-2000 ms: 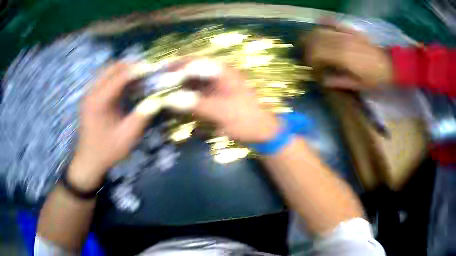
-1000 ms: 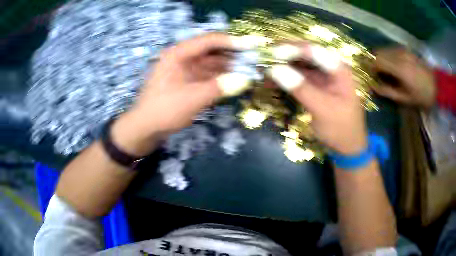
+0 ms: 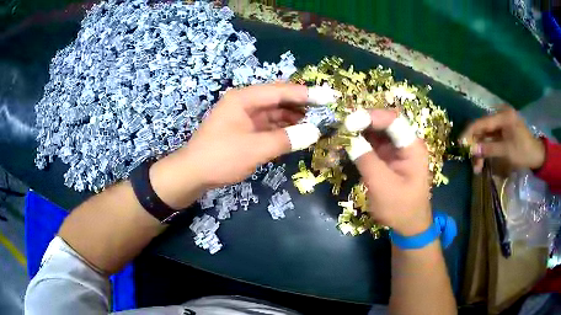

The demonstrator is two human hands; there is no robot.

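My left hand, with white-wrapped thumb and fingertip, pinches a silver-grey piece. My right hand, also with white wraps, is close beside it, thumb and fingertip nearly together at the silver-grey piece; whether a brass piece is between them is hard to see. A large pile of silver-grey pieces lies left of and behind my left hand, with several loose ones in front. A pile of brass-coloured pieces lies behind and around my right hand, with a few loose ones nearer me.
Another person's hand in a red sleeve reaches to the right edge of the brass pile. A brown cardboard box, a slim black tool and a clear bag lie at right. A worn edge borders the green conveyor. Blue bin lower left.
The view has shifted and sharpened. Both hands stay close together over the piles, now between the silver-grey and brass ones in the picture. The other person's hand remains at the brass pile's right edge.
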